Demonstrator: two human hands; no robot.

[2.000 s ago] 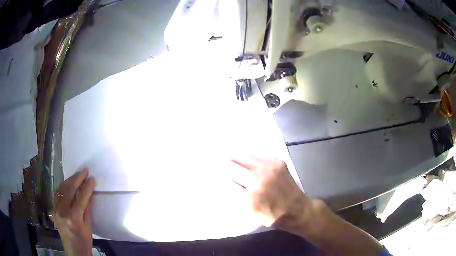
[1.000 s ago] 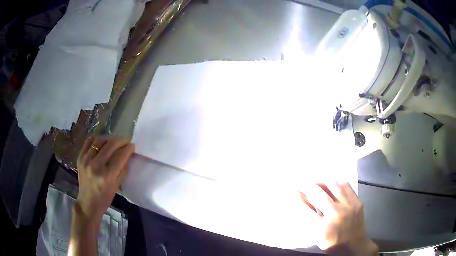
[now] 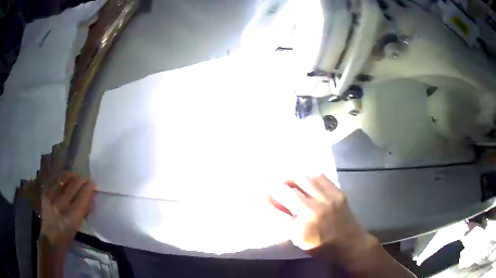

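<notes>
A large white fabric panel (image 3: 128,146) lies flat on the machine table, its middle washed out by the lamp. My left hand (image 3: 68,203) is at the panel's lower left corner, fingers bent at the edge; whether it pinches the cloth is unclear. My right hand (image 3: 321,217) rests on the panel's lower right part with fingers spread. The sewing machine (image 3: 429,59) stands at the upper right. Its presser foot area (image 3: 304,106) is at the panel's right edge, above my right hand. The needle is lost in glare.
Brown plastic-wrapped edging (image 3: 90,70) runs along the table's left side, with more white pieces (image 3: 38,103) beyond it. A dark square pad (image 3: 488,185) is at the right edge. White cloth (image 3: 478,241) lies at the lower right.
The view has swung left and then partly back right. Both hands stay at the panel's lower edge, and the panel looks about the same relative to the machine.
</notes>
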